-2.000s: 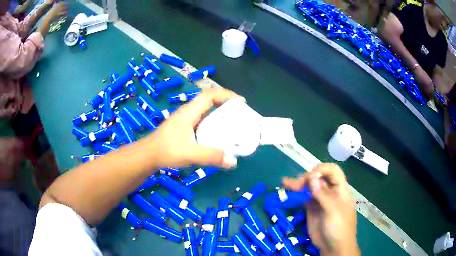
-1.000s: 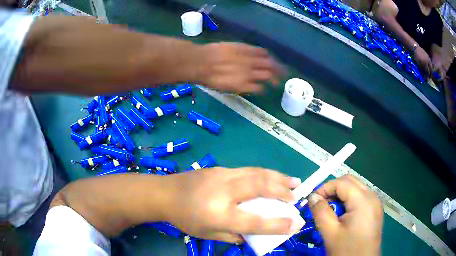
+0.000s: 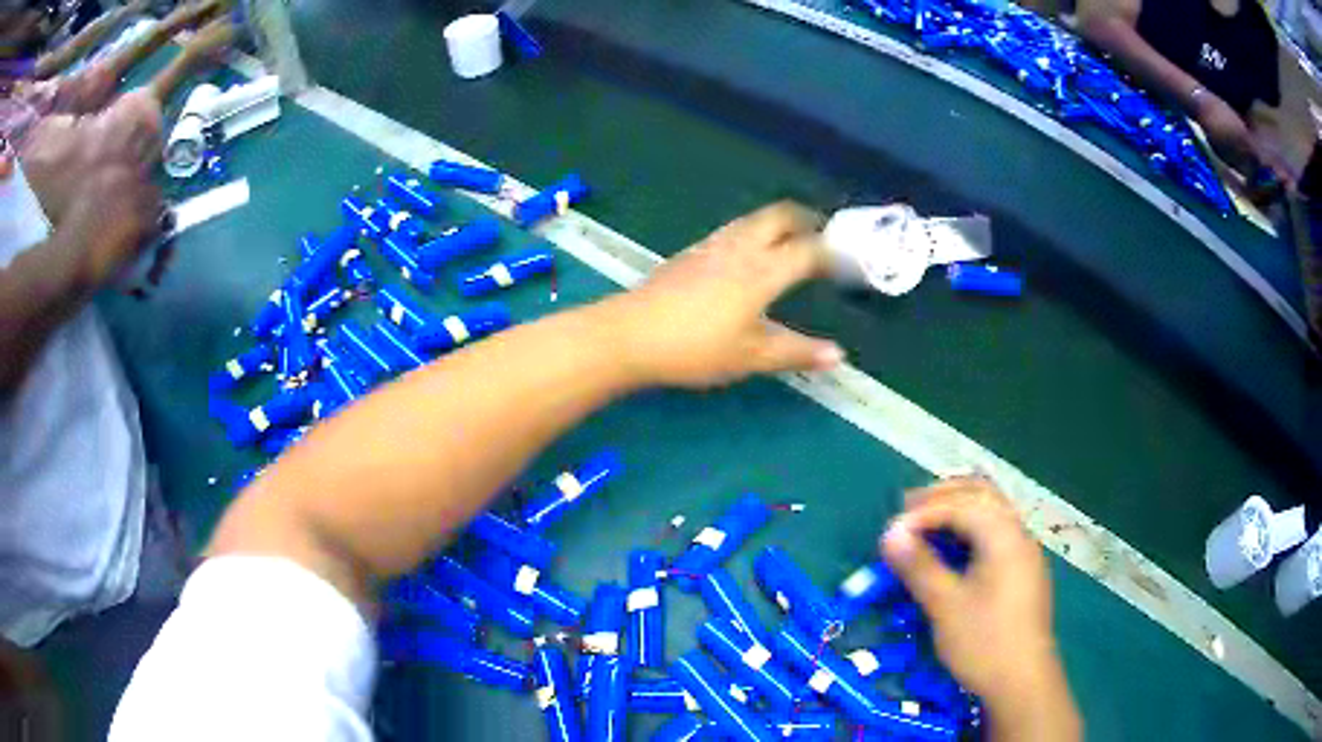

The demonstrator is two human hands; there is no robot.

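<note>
My left hand (image 3: 718,297) is open and slightly blurred over the belt's near edge, its fingertips close beside a white unit (image 3: 879,247); whether they touch it is unclear. The unit lies on its side on the belt with its pale strip pointing right. A blue battery (image 3: 986,278) lies by the strip. My right hand (image 3: 979,580) is over the near battery heap, fingers closed on a blurred blue battery (image 3: 867,583) with a pale label; its other end is hidden by the fingers. Loose blue batteries (image 3: 754,652) lie below and left of it on the green bench.
A pale metal strip (image 3: 1073,548) separates bench and dark green belt. Another white unit (image 3: 473,47) stands upstream on the belt, two more (image 3: 1240,544) at the right edge. People work at left (image 3: 73,290) and across the belt, beside heaped batteries (image 3: 1051,80). White units (image 3: 218,123) lie far left.
My left hand has let go of the white unit, now on the belt with a battery beside it. The other person's arm has withdrawn left. The belt's other units have shifted.
</note>
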